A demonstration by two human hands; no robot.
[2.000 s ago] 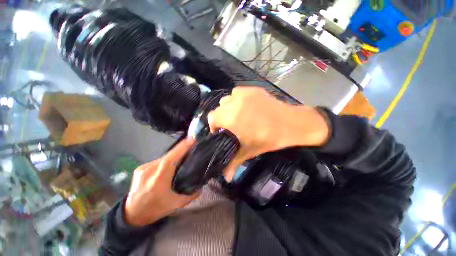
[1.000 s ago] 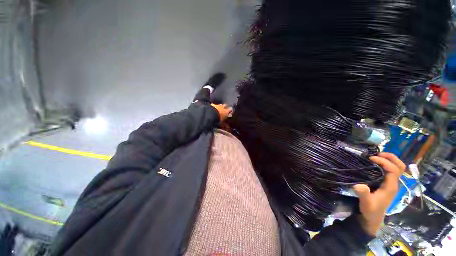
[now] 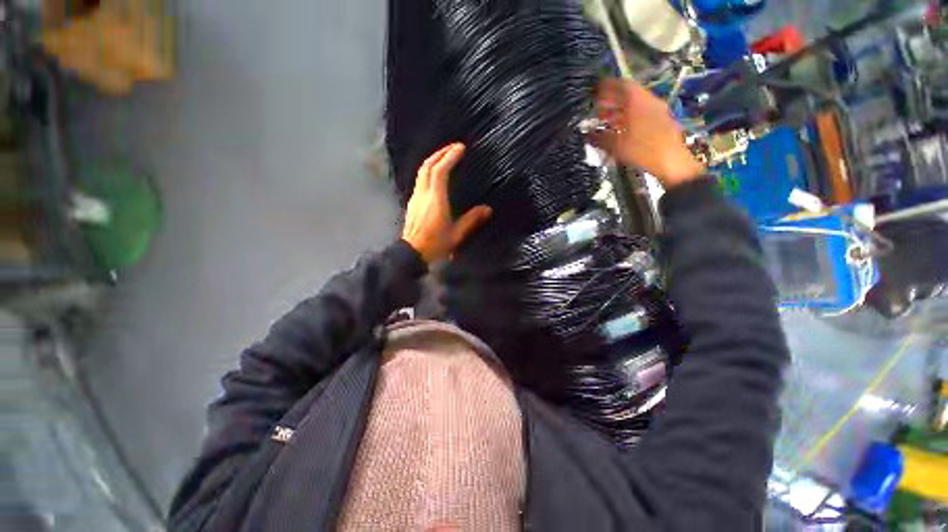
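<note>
Long black cable bundles [image 3: 509, 114] lie side by side in front of me, from the top edge down towards my waist. Clear shiny tape bands and small pale blue and pinkish labels [image 3: 626, 324] show on their right ends. My left hand [image 3: 439, 208] is at the bundles' left side, fingers and thumb apart, touching or just above the cables. My right hand [image 3: 642, 130] is at their upper right edge beside a taped end. Its fingertips are bent and blurred, so I cannot tell whether they grip anything.
A blue machine box with a screen [image 3: 806, 265] stands to the right, with metal parts and cords above it. A green round object [image 3: 123, 215] and a cardboard box [image 3: 109, 42] are on the left. Grey floor [image 3: 281, 135] lies left of the bundles.
The view has swung, and the bundles now run upright through the middle. My left hand has come up onto their left side. My right hand has left the looped cable end it was at.
</note>
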